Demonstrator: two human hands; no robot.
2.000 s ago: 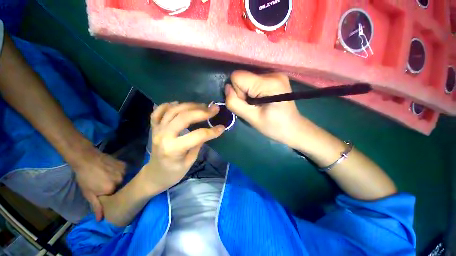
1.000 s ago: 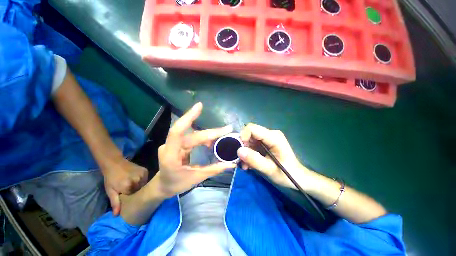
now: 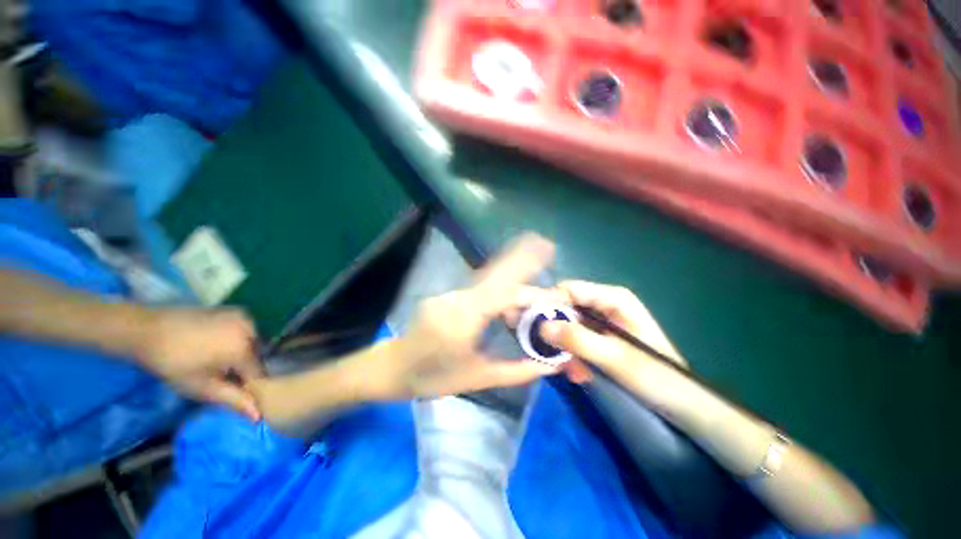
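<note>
A round smartwatch (image 3: pixel 535 339) with a dark face and a pale rim is held above my lap, near the bench edge. My left hand (image 3: pixel 464 332) grips its rim from the left between thumb and a finger. My right hand (image 3: pixel 606 332) is at its right side, with the thumb over the dark face. A thin black pen-like tool (image 3: pixel 659 361) lies in my right hand and points back along the forearm; its tip is hidden. The frame is blurred.
Stacked pink-red foam trays (image 3: pixel 653 147) with watches in square pockets lie on the green bench (image 3: pixel 738 347) at upper right. At left, another person's hand (image 3: pixel 206 353) touches my left forearm. A pale card (image 3: pixel 209 265) lies on a green surface at left.
The view has shifted and turned, so trays and hands appear further right. My right thumb has moved further over the watch face. The tool has stayed in my right hand.
</note>
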